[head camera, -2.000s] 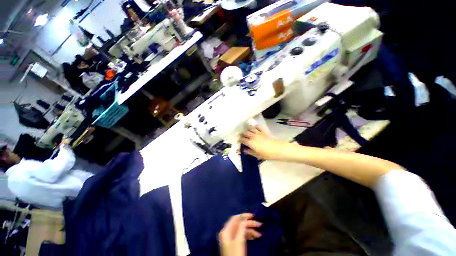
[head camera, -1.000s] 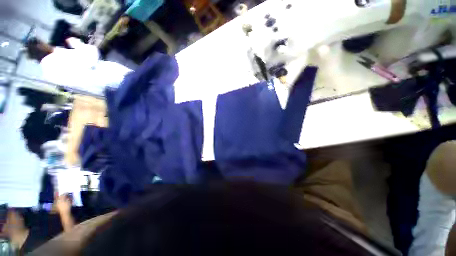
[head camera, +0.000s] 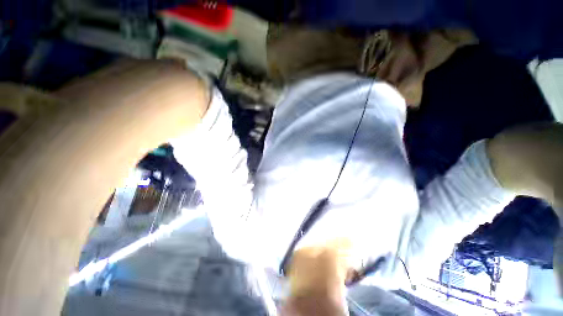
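Note:
The view is blurred and looks upside down onto the wearer's body. A white short-sleeved shirt fills the middle. A thin black cord runs down over it to a dark slim piece. Bare skin shows below the shirt at the bottom edge. One bare arm fills the left side of the picture and another is cut off at the right edge. Both of my hands are out of the picture. The sewing machine head and its needle do not show.
Brown cloth shows above the shirt, with dark navy cloth to its right. A blurred red item is at the top left. Blurred workshop fittings and bright light strips show at the lower left and lower right.
The view has swung from the sewing table and navy garment to the wearer's own shirt and arms. The machine has left the picture. Both arms now reach towards the picture's sides.

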